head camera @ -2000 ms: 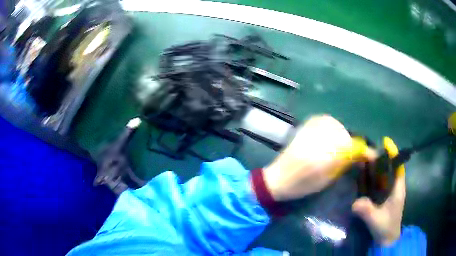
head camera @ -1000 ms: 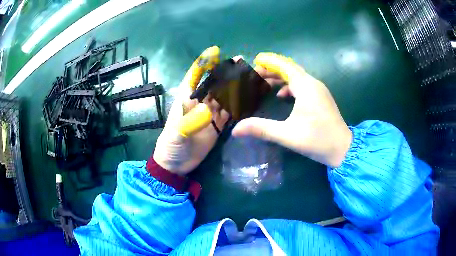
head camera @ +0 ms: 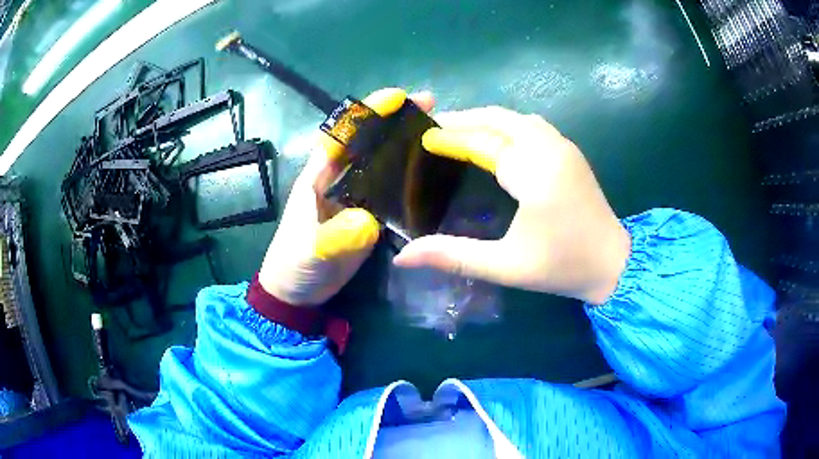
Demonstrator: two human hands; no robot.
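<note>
A dark glossy display module [head camera: 409,170] is held up between my two hands. Its dark flex cable [head camera: 292,81] points to the upper left, with an orange-gold patch [head camera: 350,123] at its base. My left hand [head camera: 323,215] grips the module's left side, with yellow finger cots on the thumb and a finger and a dark red band at the wrist. My right hand [head camera: 539,197] holds the right side, with a yellow cot on the index finger and a bare thumb at the lower edge. A thin dark strip with a bright edge shows at the module's lower edge; I cannot tell if it is a frame.
Thin black bezel frames [head camera: 135,179] lie tangled on the green mat at left. A clear film [head camera: 440,300] lies below my hands. A black tool with a pale tip [head camera: 101,350] is at lower left. Ribbed trays [head camera: 763,54] stand at upper right, near a thin white strip [head camera: 691,31].
The module has turned, and its flex cable now shows extending to the upper left. Both hands remain on it. Earlier the view was blurred and aimed more to the left.
</note>
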